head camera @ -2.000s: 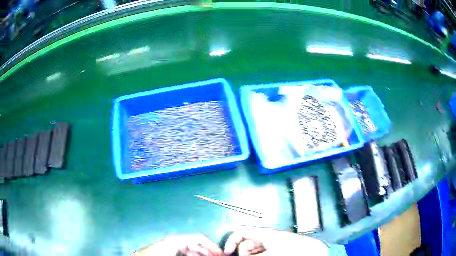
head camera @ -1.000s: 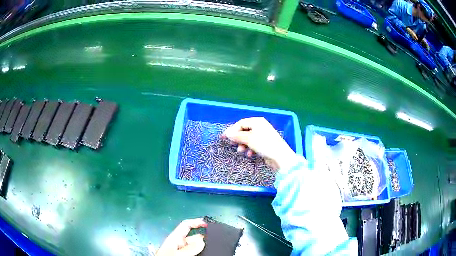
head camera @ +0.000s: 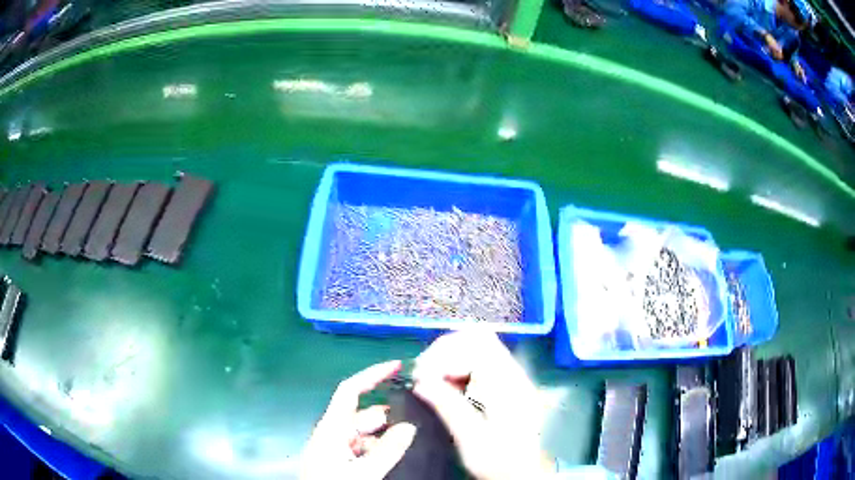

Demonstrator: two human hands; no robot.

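Note:
A dark housing [head camera: 419, 436] is held near the bottom centre, its lower part cut off by the picture's edge. My left hand [head camera: 361, 427] grips it from the left, with thumb and fingers around its side. My right hand [head camera: 483, 398] is at its upper end, fingertips pinched together close to the end. Whether a small part sits between those fingertips cannot be seen. Just beyond my hands is the large blue bin [head camera: 427, 328] with a heap of thin silver pins [head camera: 427, 262].
The middle blue bin [head camera: 647, 355] holds a clear bag with small fittings [head camera: 670, 298]. The small blue bin [head camera: 764, 300] adjoins it. Dark housings [head camera: 619, 427] lie at lower right. A row of dark slabs [head camera: 178, 220] lies at left. People in light blue are at top right.
My right hand was out of view of the bin first, then in the large bin one second ago; now it is at the housing's upper end. My left hand still holds the housing.

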